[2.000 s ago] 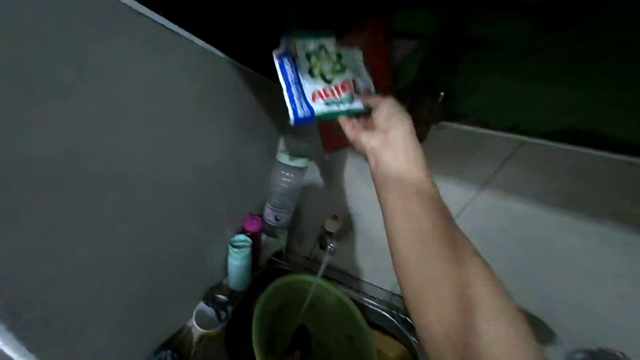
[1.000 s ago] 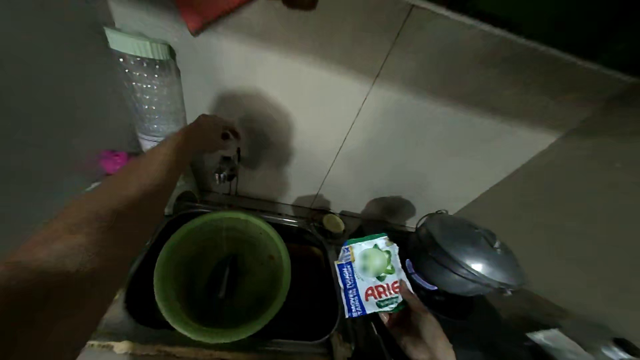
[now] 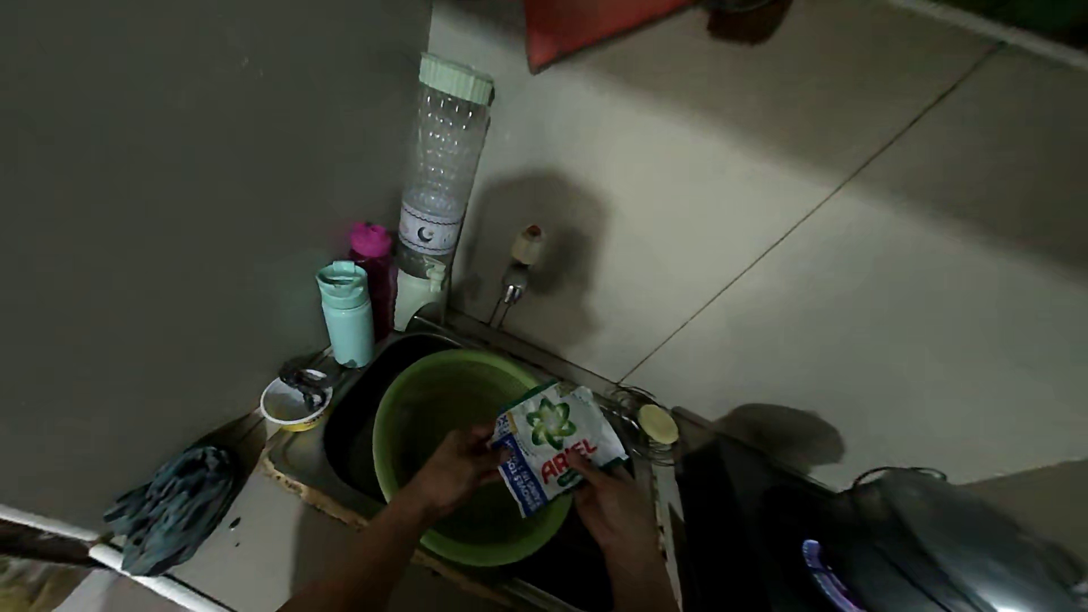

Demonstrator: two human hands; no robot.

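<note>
An Ariel detergent sachet (image 3: 552,442), white with a blue edge strip, is held by both hands above the green plastic basin (image 3: 463,544). My left hand (image 3: 455,476) pinches its left edge. My right hand (image 3: 608,501) grips its lower right side, thumb on the front. The basin sits in a dark sink (image 3: 357,442); its inside is dim, and I cannot tell what it holds. On the wall behind stands the tap (image 3: 514,280), with no water visibly running from it.
Left of the sink stand a mint tumbler (image 3: 347,319), a pink-capped bottle (image 3: 372,255), a tall clear dispenser (image 3: 442,161), a small tub (image 3: 293,408) and a dark cloth (image 3: 174,510). At right, a metal pot (image 3: 952,544) sits beside a blue flame (image 3: 824,574); a sponge (image 3: 657,423) lies nearer.
My left hand has come down from the tap to the sachet. The sachet, in my right hand alone a second ago, is now over the basin. Water ran from the tap two seconds ago.
</note>
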